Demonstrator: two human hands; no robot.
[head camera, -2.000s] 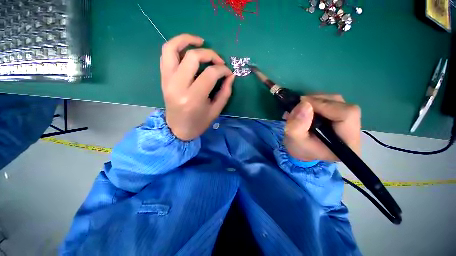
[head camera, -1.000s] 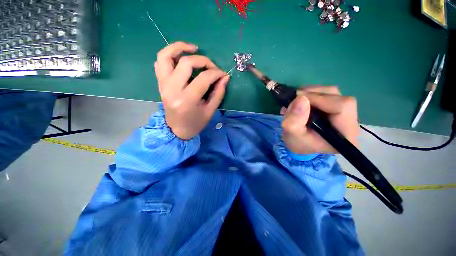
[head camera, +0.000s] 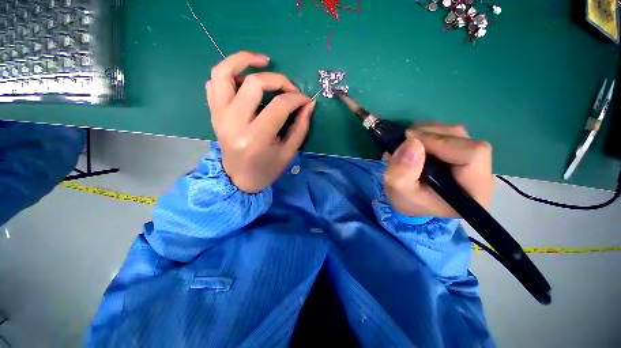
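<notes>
A small silvery-pink speckled assembly (head camera: 331, 83) lies on the green mat in front of me. My left hand (head camera: 259, 122) pinches a thin silvery solder wire (head camera: 206, 30); its short end points from the fingertips to the assembly's lower left edge, and its long part runs up behind the hand. My right hand (head camera: 439, 170) holds a black soldering iron (head camera: 470, 211) like a pen. The iron's brownish tip is at the assembly's lower right edge; whether it touches is too small to tell.
Clear pocketed tray (head camera: 54, 54) at upper left. Red wire heap (head camera: 330, 8) at top centre, small round parts (head camera: 466, 17) right of it. Yellow sponge in a dark holder (head camera: 604, 17) at upper right, tweezers (head camera: 591, 129) at far right. The iron's black cord hangs past the mat's front edge (head camera: 545, 178).
Since the first frame, my left fingertips have drawn slightly left from the assembly, and the short wire end now shows between them. The iron tip has shifted slightly left.
</notes>
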